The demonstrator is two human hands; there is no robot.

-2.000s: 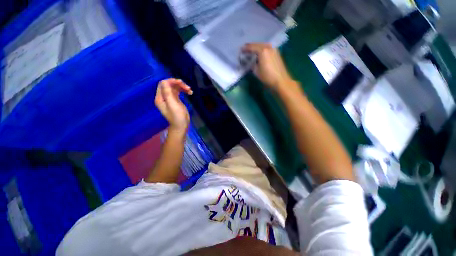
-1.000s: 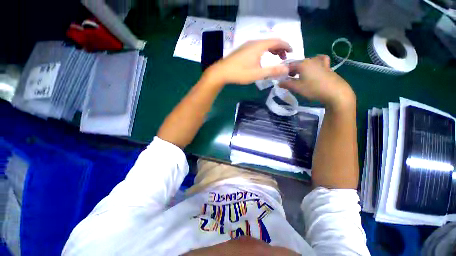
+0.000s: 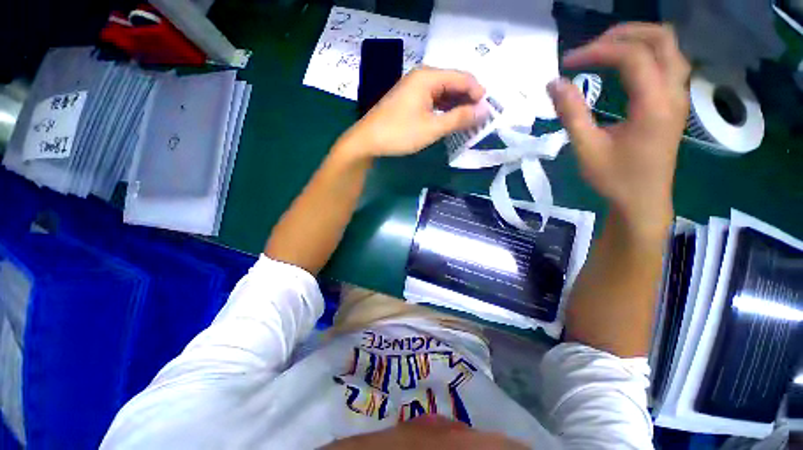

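My left hand (image 3: pixel 421 112) pinches the white label strip (image 3: pixel 480 132) between thumb and fingertips. The strip curls down in loops over a black printed film (image 3: pixel 493 255) with a white border, lying at the bench's front edge. My right hand (image 3: pixel 625 105) is raised at the right, its thumb and fingers apart, with nothing seen in it. A label roll (image 3: pixel 744 119) with a dark centre hole lies behind and to the right of my right hand, partly hidden by it.
Frosted films (image 3: pixel 180 145) are fanned at left, with a handwritten marker sheet (image 3: pixel 55 125) on them. A black phone (image 3: pixel 380 70) lies on handwritten paper (image 3: pixel 339 53). A stack of printed films (image 3: pixel 762 325) stands at right. A red object (image 3: pixel 154 39) is at far left; blue crates (image 3: pixel 114 325) stand below the bench.
The view has swung from the crates and left stack to the bench. Since one second ago, my right hand has opened and moved up and right, away from my left hand and the strip.
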